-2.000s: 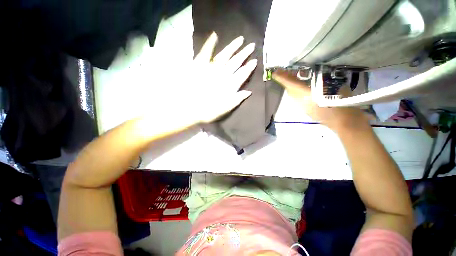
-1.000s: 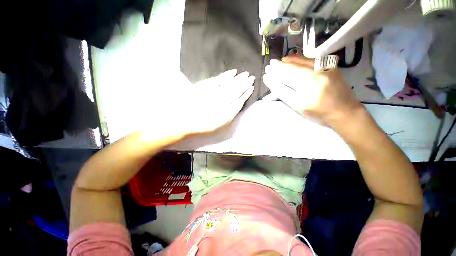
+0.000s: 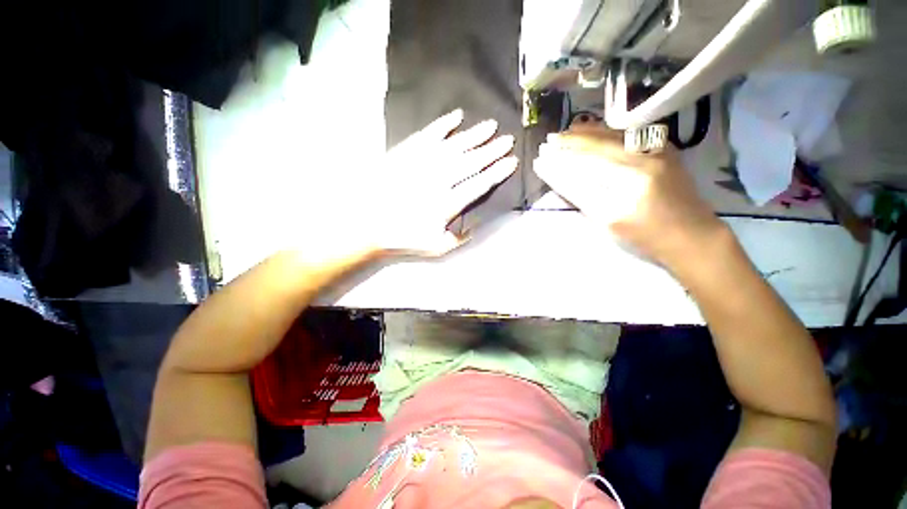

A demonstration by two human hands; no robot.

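Observation:
A dark grey-brown fabric panel lies on the white machine table, running from the top edge down to my hands. My left hand lies flat on its left part, palm down, fingers spread a little and overexposed. My right hand rests at the panel's right edge, fingertips beside the presser foot area with a yellow-green spot. Its fingers are partly hidden under the machine parts. The sewing machine head stands at the upper right.
A black cloth heap lies at left. A crumpled white scrap and a thin brownish tool lie right of the machine. Black looped handles show behind the ribbed knob. A red basket is below the table.
Since the first frame, the panel's lower end has moved up, away from me. My right hand has turned inward beside the foot. My left hand has moved lower on the panel. The view has shifted.

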